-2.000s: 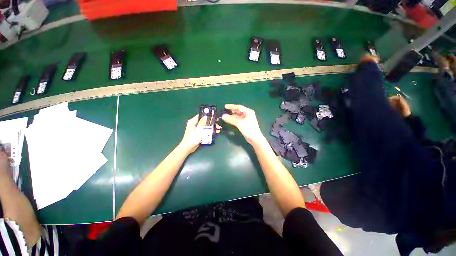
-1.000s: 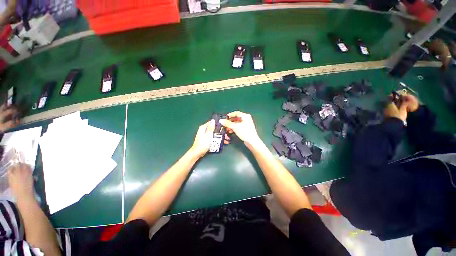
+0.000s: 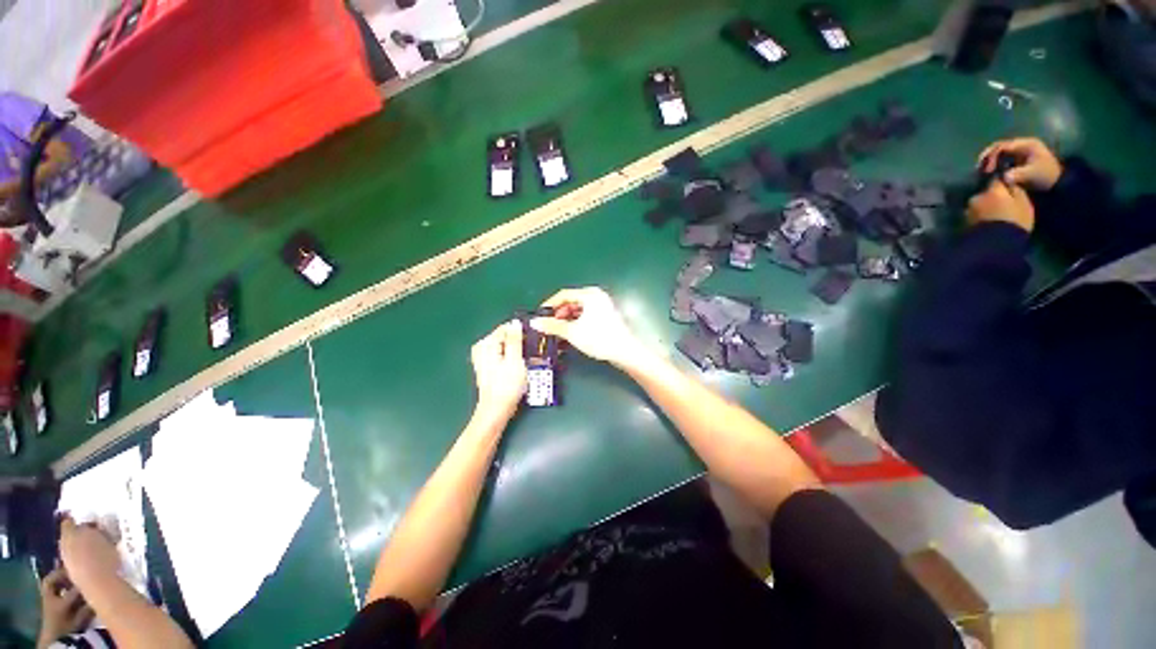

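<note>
A black mobile phone (image 3: 540,380) with a pale patch on its lower half is held above the green bench. My left hand (image 3: 500,363) grips its left side. My right hand (image 3: 586,326) is at the phone's upper end, fingers and thumb closed on a small dark piece there; whether it is a battery cover is too small to tell. A loose pile of dark battery covers (image 3: 729,317) lies on the bench to the right of my hands.
Phones (image 3: 503,165) lie spaced along the green conveyor beyond the beige rail (image 3: 482,244). Red trays (image 3: 241,89) are stacked beyond it. White paper sheets (image 3: 228,507) lie at left. Neighbours' hands show at far left and at right, the latter holding a dark item.
The view has tilted and turned, so the bench and rail now slope. My hands stay on the phone, with my right fingers moved onto its upper end. The right neighbour's hands have come together.
</note>
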